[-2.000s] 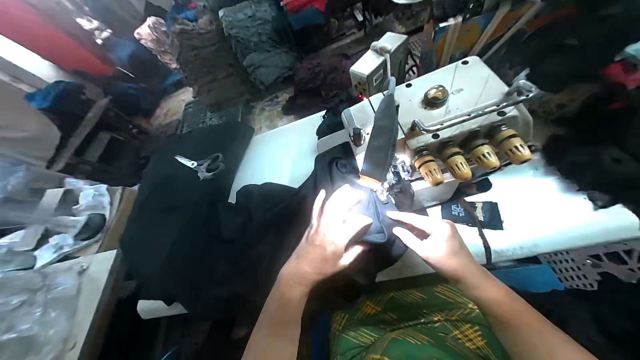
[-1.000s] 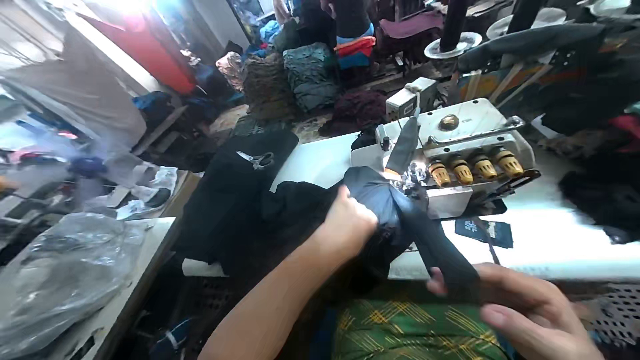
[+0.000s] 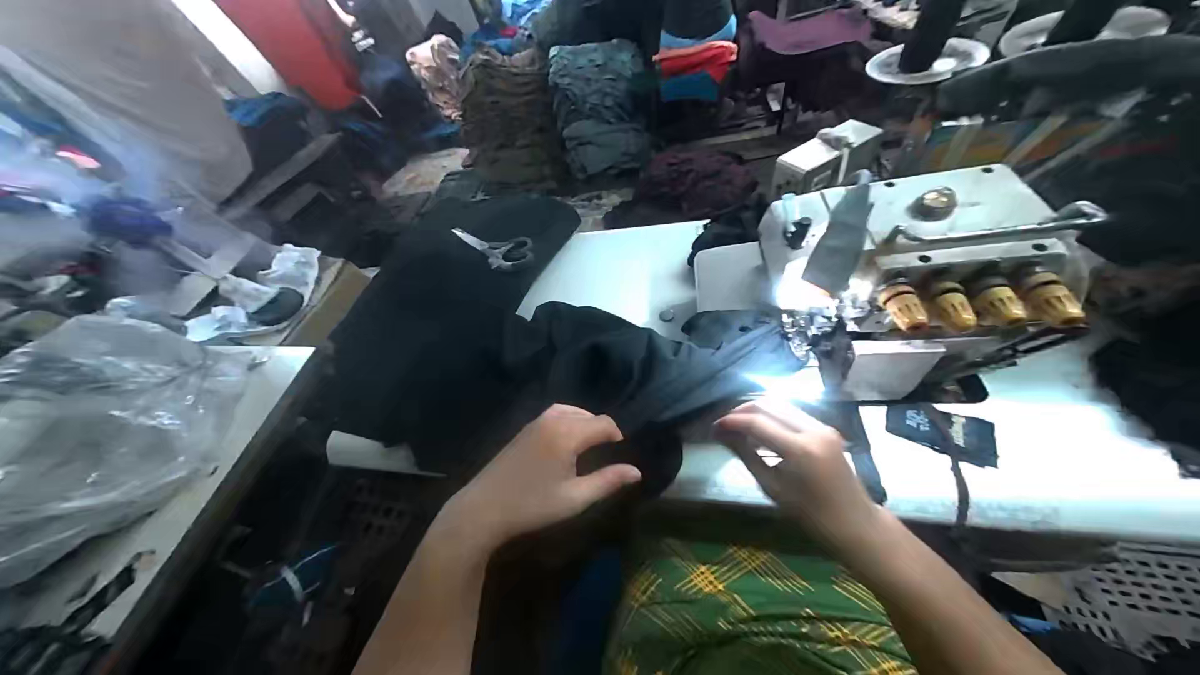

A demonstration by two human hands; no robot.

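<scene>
An overlock sewing machine (image 3: 947,225) with several yellow tension knobs stands on the white table, its needle area brightly lit. Dark fabric (image 3: 600,356) runs from the table's left side to the presser foot. My left hand (image 3: 544,469) is at the front edge of this fabric, thumb and fingers curved around a dark fold; how firmly it grips I cannot tell. Just in front of the lit needle plate is my right hand (image 3: 797,450), its fingertips bent together near the fabric's edge; whether cloth is between them is unclear. Scissors (image 3: 497,249) lie on the dark cloth at the back left.
Small dark fabric labels (image 3: 942,434) bearing writing lie right of my right hand, with a dark strip over them. Clear plastic (image 3: 112,422) covers a side table at left. Folded garment stacks (image 3: 600,108) stand behind. A perforated plastic crate (image 3: 1125,591) is at lower right.
My right hand has moved from the lower right, where it held a dark strip of cloth, back toward the needle area. My left hand has come down from the cloth by the machine toward the table's front edge.
</scene>
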